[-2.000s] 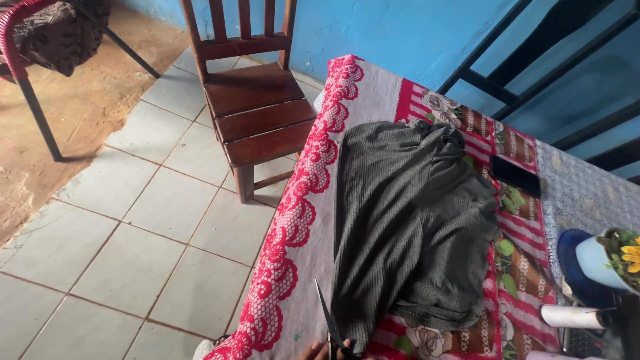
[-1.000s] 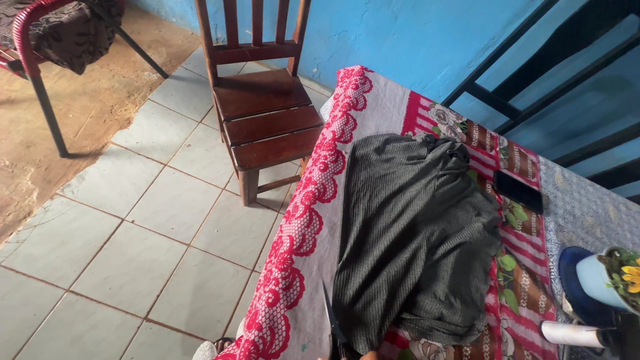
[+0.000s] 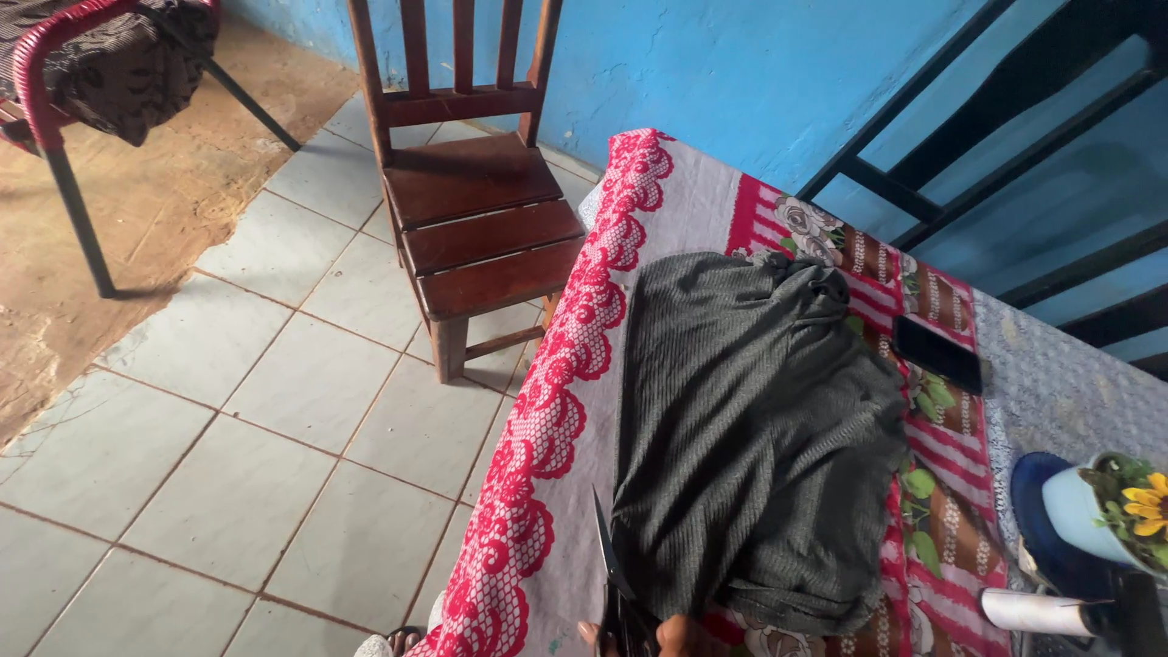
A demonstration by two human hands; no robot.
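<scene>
A dark grey ribbed cloth [image 3: 757, 438] lies rumpled on the table, bunched at its far end. At the bottom edge, scissors with black handles [image 3: 628, 625] point away from me, one pointed blade lying along the cloth's lower left edge. The other blade is not clearly seen. My right hand [image 3: 683, 636], mostly cut off by the frame, is at the handles and closed on the scissors, beside the cloth. A fingertip also shows left of the handles; which hand it belongs to is unclear, so my left hand cannot be made out for certain.
The table has a patterned cloth with a red lace border [image 3: 520, 493]. A black phone [image 3: 938, 354], a white roll [image 3: 1036, 611] and a flower pot [image 3: 1086, 516] on a blue saucer sit on the right. A wooden chair [image 3: 488, 228] stands beyond the left edge; a dark chair back [image 3: 922, 205] rises behind.
The scissors show farther into the frame than a second ago, with more of the handles and fingers in view. The grey cloth lies much as before.
</scene>
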